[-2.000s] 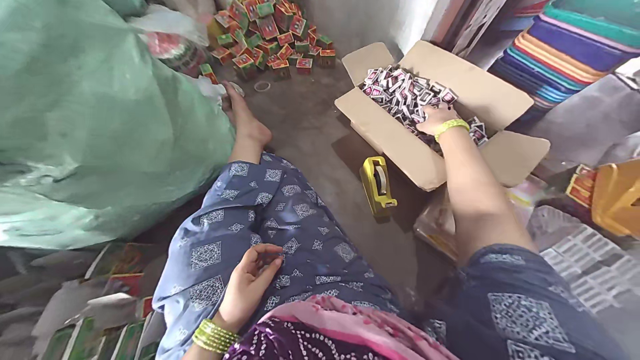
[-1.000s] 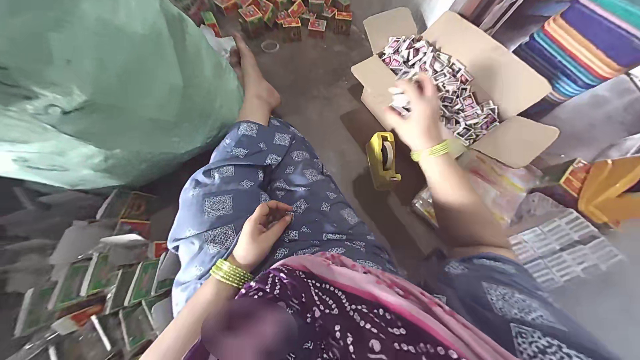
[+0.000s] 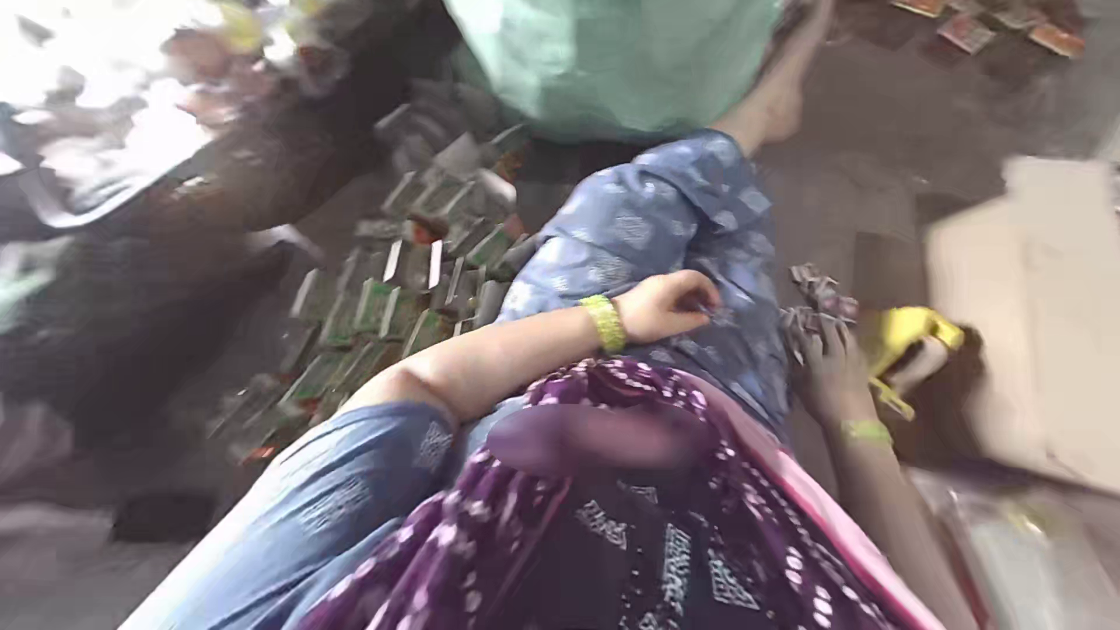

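Observation:
My left hand [image 3: 669, 306] rests over my lap, its fingers loosely curled; whether anything small lies in them is not visible. My right hand [image 3: 827, 363] is down beside my thigh, its fingers at a small heap of matchboxes [image 3: 821, 297] on the floor. Blur hides whether it grips any of them. Just right of that hand is a yellow tape dispenser [image 3: 914, 350]. At the right edge a cardboard box [image 3: 1032, 324] shows as a blurred flap and side; its contents are out of view.
A large green sack [image 3: 621, 70] stands ahead, against my leg. Many green-edged packs [image 3: 385, 306] lie in rows on the floor at the left. More small red packs [image 3: 967, 31] are at the top right. A clear plastic-wrapped pack [image 3: 1024, 560] lies at the lower right.
The view has swung left. My right hand has moved from above the open box to the floor beside my thigh, where a small heap of matchboxes now shows. My left hand stays over my lap.

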